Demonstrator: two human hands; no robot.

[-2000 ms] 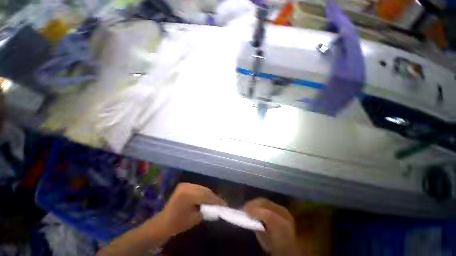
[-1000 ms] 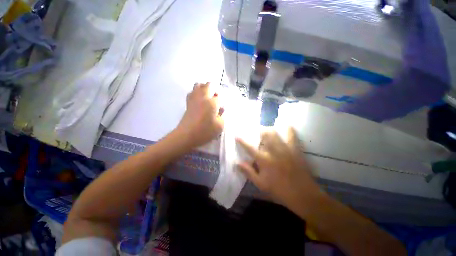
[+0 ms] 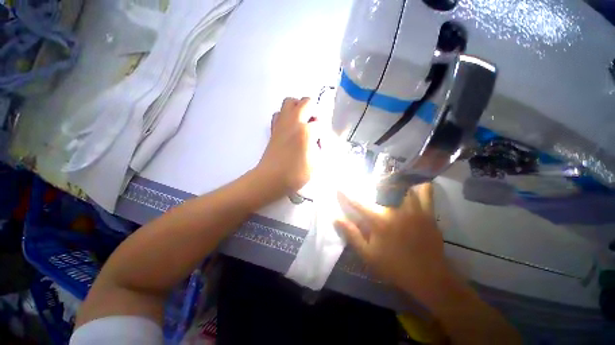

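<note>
A white strip (image 3: 315, 253) lies at the needle area of the sewing machine (image 3: 404, 87), its near end hanging over the table's front edge. My left hand (image 3: 290, 148) lies on the table left of the needle, fingers bent, at the strip's far left side. My right hand (image 3: 398, 232) rests right of the strip, thumb and finger at its right edge. Bright lamp glare hides the needle, the presser foot and the fingertips' exact contact with the cloth.
Long white garment pieces (image 3: 168, 81) lie bunched on the table's left. A ruler scale (image 3: 270, 236) runs along the front edge. A blue basket (image 3: 67, 263) stands below left. Light blue cloth (image 3: 37, 47) lies at the far left.
The view has come closer to the machine head. Earlier both hands held a folded white piece before the table; since then the strip was brought to the needle. Over the last second the hands moved little.
</note>
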